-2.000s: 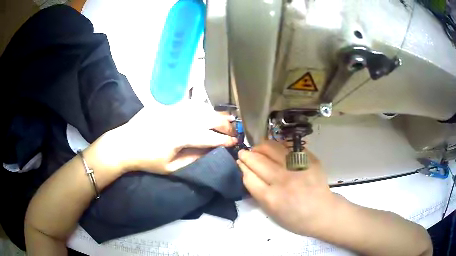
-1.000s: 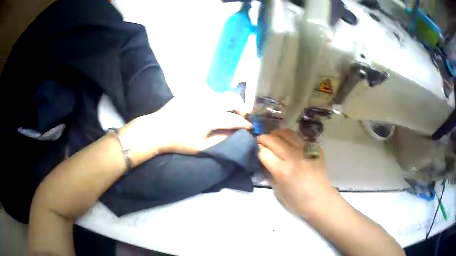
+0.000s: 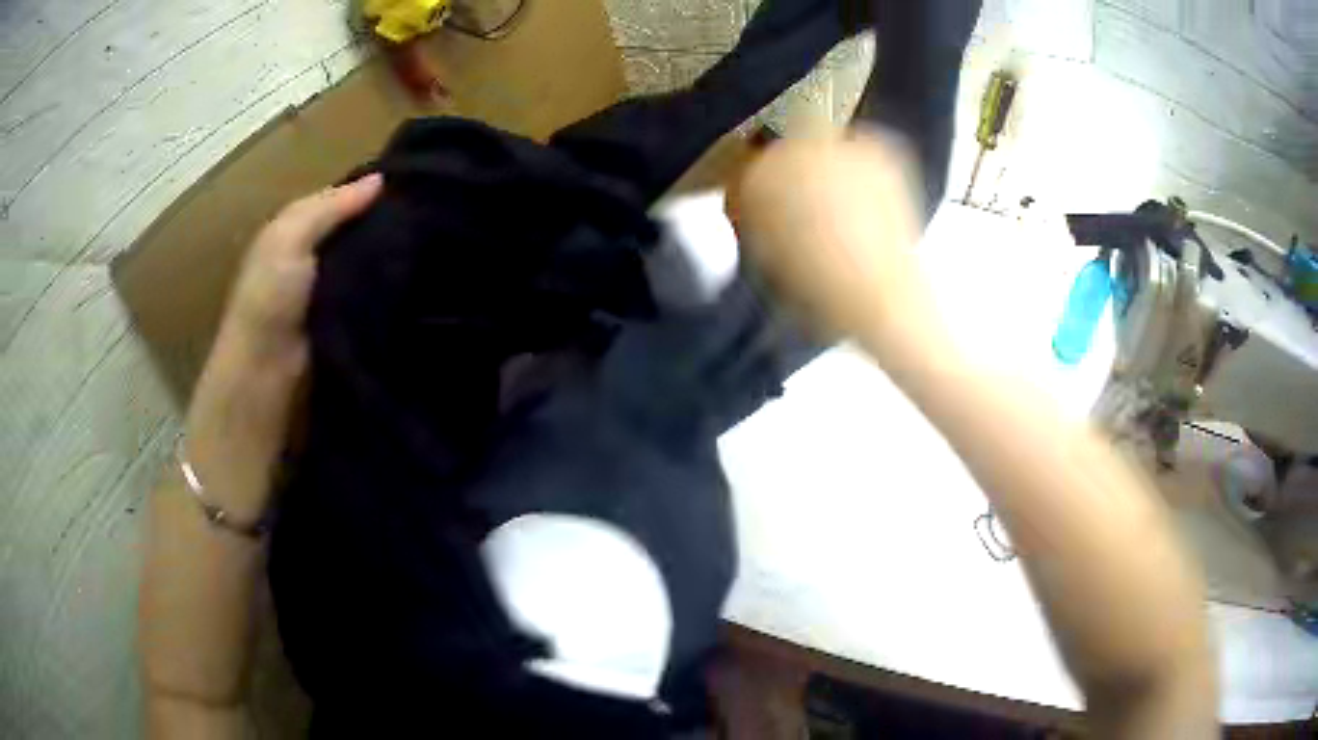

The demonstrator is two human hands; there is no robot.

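Observation:
A large dark garment (image 3: 419, 419) fills the left and middle of the view, raised in front of me. A white inner piece (image 3: 586, 600) shows low on it and a smaller one (image 3: 697, 249) higher up. My left hand (image 3: 296, 253) is at the garment's upper left edge, with part of its fingers hidden, and grips the cloth. My right hand (image 3: 824, 217) is blurred, closed-looking, at the upper right of the garment; I cannot tell whether it holds cloth. Long dark cloth parts reach up behind it.
The sewing machine (image 3: 1250, 340) stands at the right on the white table (image 3: 853, 506), with a blue plastic piece (image 3: 1081, 311) beside it. A yellow-handled screwdriver (image 3: 995, 109) lies at the back. A brown board (image 3: 188, 275) and a yellow object (image 3: 405, 18) are at upper left.
The view has swung left and back from the machine. Both hands have left the needle area. The garment is off the machine and lifted, and its white inner pieces show more.

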